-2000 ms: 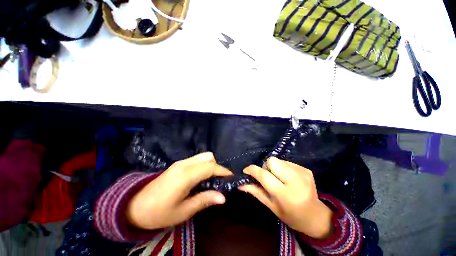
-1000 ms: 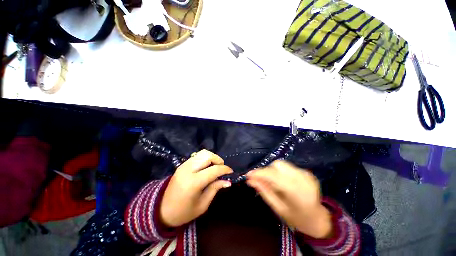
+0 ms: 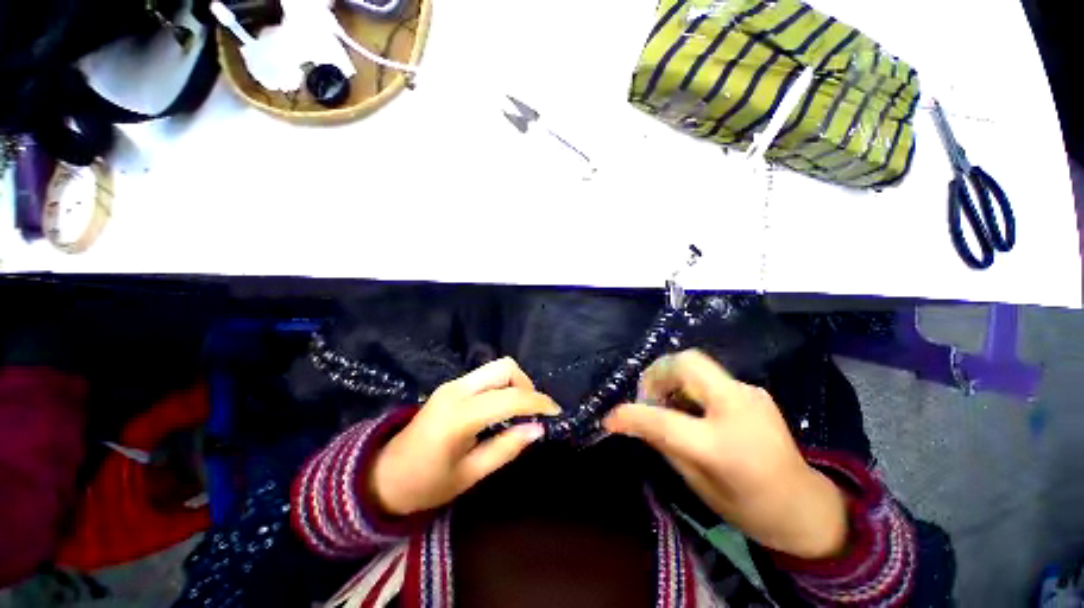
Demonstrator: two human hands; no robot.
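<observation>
A dark beaded trim (image 3: 621, 378) with white-silver glints runs from a small clear clip (image 3: 675, 292) at the table edge down to my hands. Black garment fabric (image 3: 511, 327) lies over the lap behind it. My left hand (image 3: 458, 442) pinches the trim between thumb and fingers. My right hand (image 3: 731, 445) is just right of it, its thumb tip at the trim and its forefinger curled and slightly blurred. No needle can be made out at the right fingertips.
On the white table (image 3: 357, 214) are small snips (image 3: 544, 133), black-handled scissors (image 3: 979, 214), a yellow-green striped bundle (image 3: 779, 89), a round basket (image 3: 244, 74) and a cream tape roll (image 3: 79, 208). A purple frame (image 3: 987, 350) stands at right below the table.
My right hand has moved right and its fingers have curled and lifted from the trim. My left hand still pinches the trim. The whole view has shifted slightly.
</observation>
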